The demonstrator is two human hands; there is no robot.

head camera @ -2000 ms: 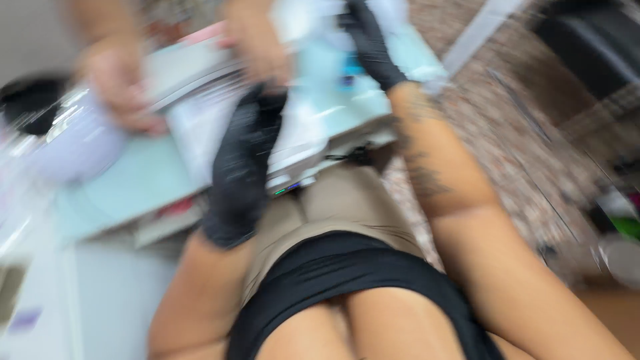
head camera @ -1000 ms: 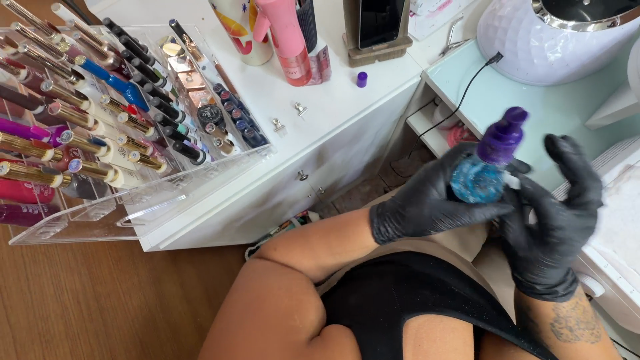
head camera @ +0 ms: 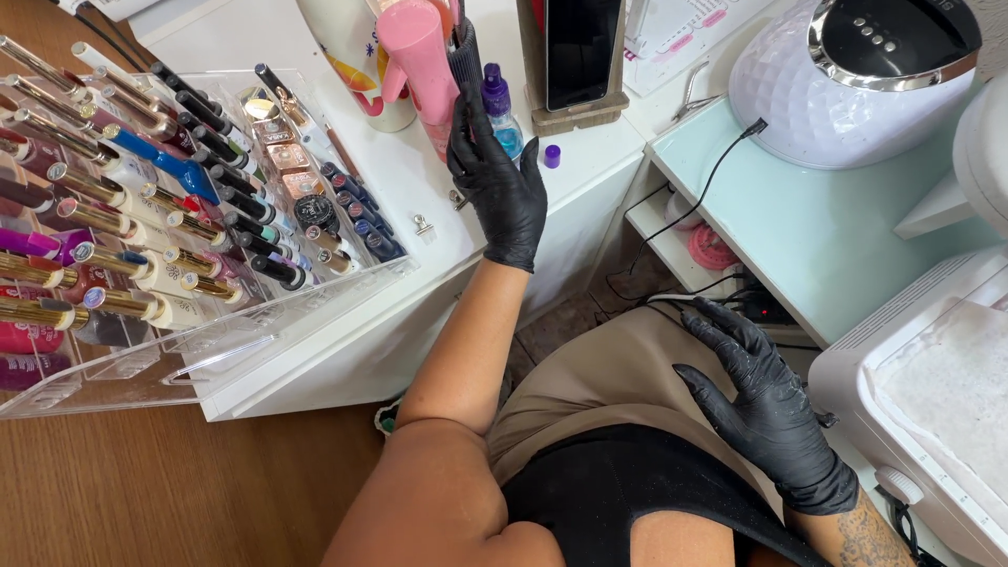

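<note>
My left hand (head camera: pixel 500 185), in a black glove, reaches over the white cabinet top with fingers extended and thumb apart. Its fingertips overlap a pink bottle (head camera: pixel 417 59); whether they touch it is unclear. Just behind the thumb stands a small clear bottle (head camera: pixel 508 135) with blue contents and a purple spray top, partly hidden by the hand. A small purple cap (head camera: pixel 552 156) lies to its right. My right hand (head camera: pixel 752 402), also black-gloved, hovers over or rests on my lap with fingers spread and nothing in it.
Acrylic racks of nail polish bottles (head camera: pixel 161 272) stand at left. A phone (head camera: pixel 581 51) sits in a wooden holder (head camera: pixel 579 118) at the back. At right are a white nail lamp (head camera: pixel 835 102) with a black cable, a glass shelf (head camera: pixel 787 205) and a white machine (head camera: pixel 843 378) with a knob.
One second ago my left hand held the blue bottle over the lap; now the bottle stands on the cabinet. My right hand has moved down to my lap. The view has swung since the first frame.
</note>
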